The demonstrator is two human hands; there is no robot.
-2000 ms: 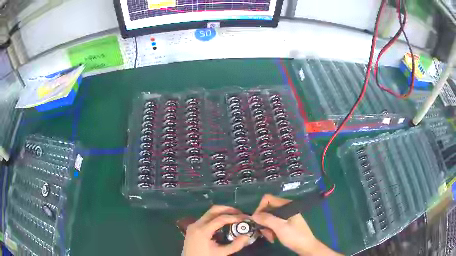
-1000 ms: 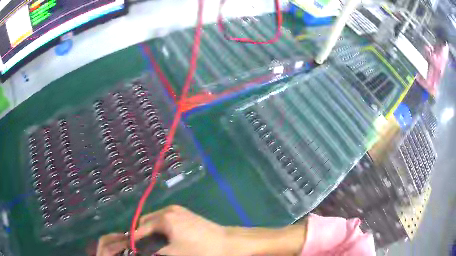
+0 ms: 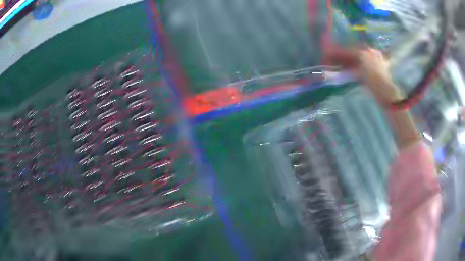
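My right hand (image 3: pixel 373 69) is blurred at the upper right, beyond the right tray, with a pink sleeve (image 3: pixel 414 204) behind it. A dark reddish blur lies at its fingertips; I cannot tell whether it is held. A dark and red cable (image 3: pixel 433 76) curves down to my wrist. My left hand is not in view. The main blister tray (image 3: pixel 97 209) at left holds rows of wired round parts (image 3: pixel 109 113) on edge, with thin red leads. The right side tray (image 3: pixel 265 153) has a row of dark parts at its left side. The round fixture is not in view.
Another clear ribbed tray (image 3: pixel 244 41) lies at the top centre, behind red tape (image 3: pixel 211 101) and blue tape (image 3: pixel 204 153) on the green mat (image 3: pixel 229 173). A monitor edge (image 3: pixel 15 12) shows at the top left. The far right is badly blurred.
My right hand has moved from the bottom, where it held the dark tool, up to the far right. The view has shifted, and the red cable no longer crosses the main tray.
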